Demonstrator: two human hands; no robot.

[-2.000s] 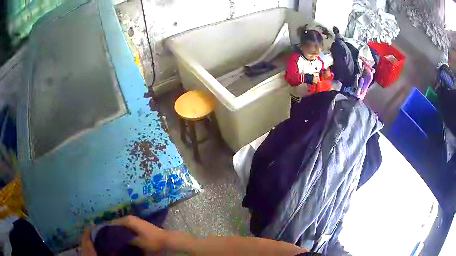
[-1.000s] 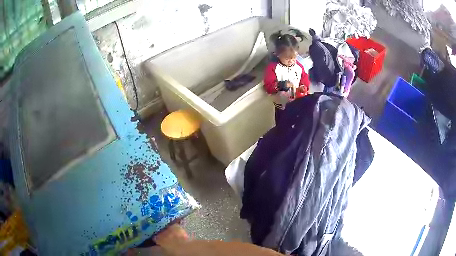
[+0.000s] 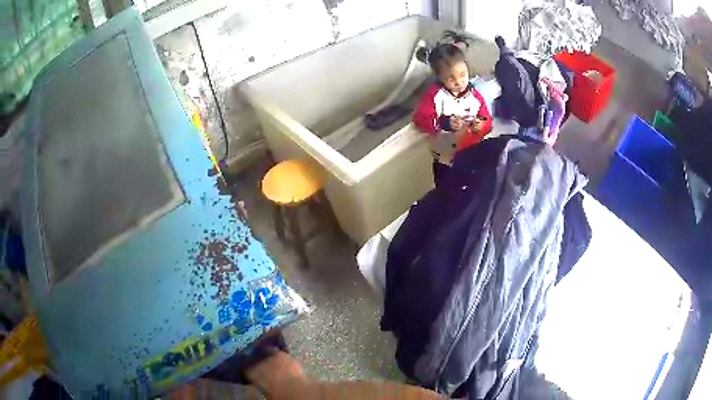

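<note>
My right hand shows only in part at the bottom edge, blurred, with the forearm coming from the right. Its fingers are hidden at the front edge of the light-blue windowed machine. A bit of dark cloth shows beside the hand under that edge; whether the hand grips it cannot be told. My left hand is not in view. Dark garments with grey lining lie heaped over the white surface on the right.
A round-topped stool stands between the machine and a cream tub. A small person in red and white stands behind the garments. A red bin and blue bins stand at the right. Yellow material is at lower left.
My right hand held dark cloth at the bottom left; hand and cloth have since moved mostly out of sight at the machine's front edge. The view shifted slightly. The small person's head has lifted.
</note>
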